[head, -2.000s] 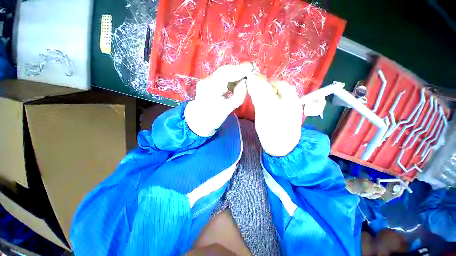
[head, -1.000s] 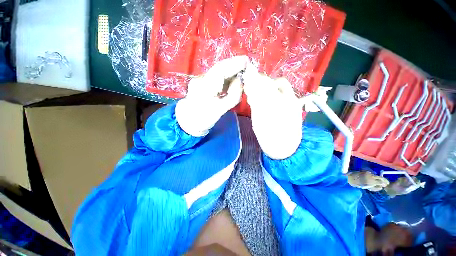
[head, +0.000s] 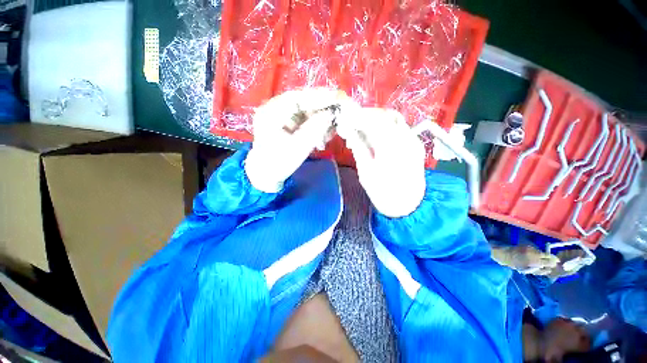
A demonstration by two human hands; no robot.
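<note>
My left hand (head: 287,138), in a white glove, pinches a small dark, shiny end fitting (head: 332,113) between thumb and fingers. My right hand (head: 386,159), also gloved, meets it at the fingertips. A white bent arm tube (head: 469,164) sticks out to the right of my right hand, its far end pointing down; the hand hides its near end, so whether it joins the fitting cannot be told. Both hands are above the near edge of a red divided tray (head: 306,39) covered with crinkled clear plastic.
Right: a red tray (head: 505,186) with several bent tubes, and small silvery round items (head: 513,135). Left: a clear film pile (head: 186,78), a pale yellow strip (head: 151,55), a white foam pad (head: 79,49) and an open carton (head: 117,234). Another person's gloved hands (head: 543,261) are lower right.
The bent tube has swung and shifted left, closer to my right sleeve. Both my hands remain together, with the fingertips slightly lower and further left. The other person's hands still handle a white tube.
</note>
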